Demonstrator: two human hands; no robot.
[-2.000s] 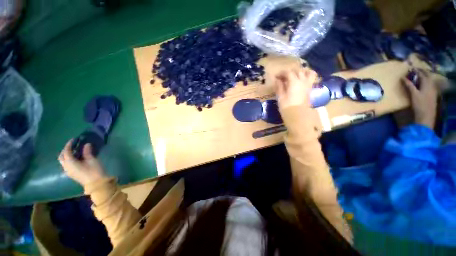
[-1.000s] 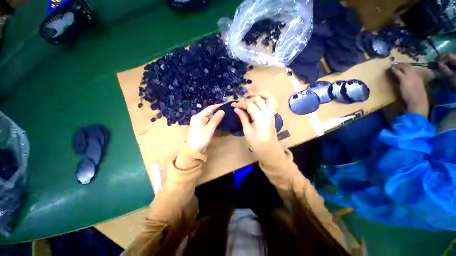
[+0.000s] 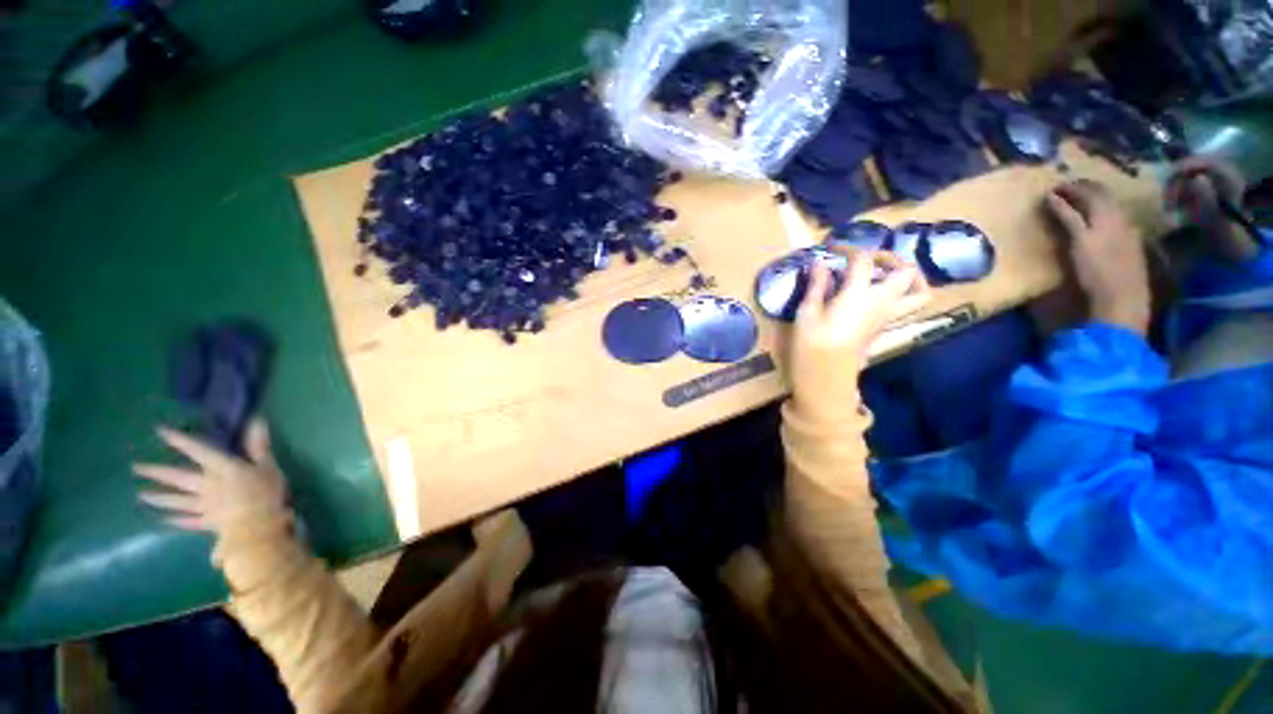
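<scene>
My left hand (image 3: pixel 217 481) is open, fingers spread, at the near end of the loose plate pile (image 3: pixel 224 370) on the green surface. My right hand (image 3: pixel 854 300) is at the left end of the row of worked plates (image 3: pixel 961 251), its fingers on a glossy oval plate (image 3: pixel 782 286). Two more plates, one dark (image 3: pixel 644 331) and one glossy (image 3: pixel 720 328), lie overlapping on the cardboard sheet (image 3: pixel 489 419). The heap of small parts (image 3: pixel 510 209) lies behind them.
An open clear plastic bag (image 3: pixel 733 84) holds small dark parts behind the heap. Far plate stock (image 3: pixel 894 112) lies beyond it. A co-worker's hands (image 3: pixel 1103 251) and blue sleeves (image 3: pixel 1117 474) are at the right. Another bag (image 3: pixel 21 405) is at the far left. Black rounded assemblies (image 3: pixel 119 63) stand at the back.
My hands have parted from the plate they held together over the cardboard. My left hand has moved left to the loose pile; my right hand has moved right to the row with a plate.
</scene>
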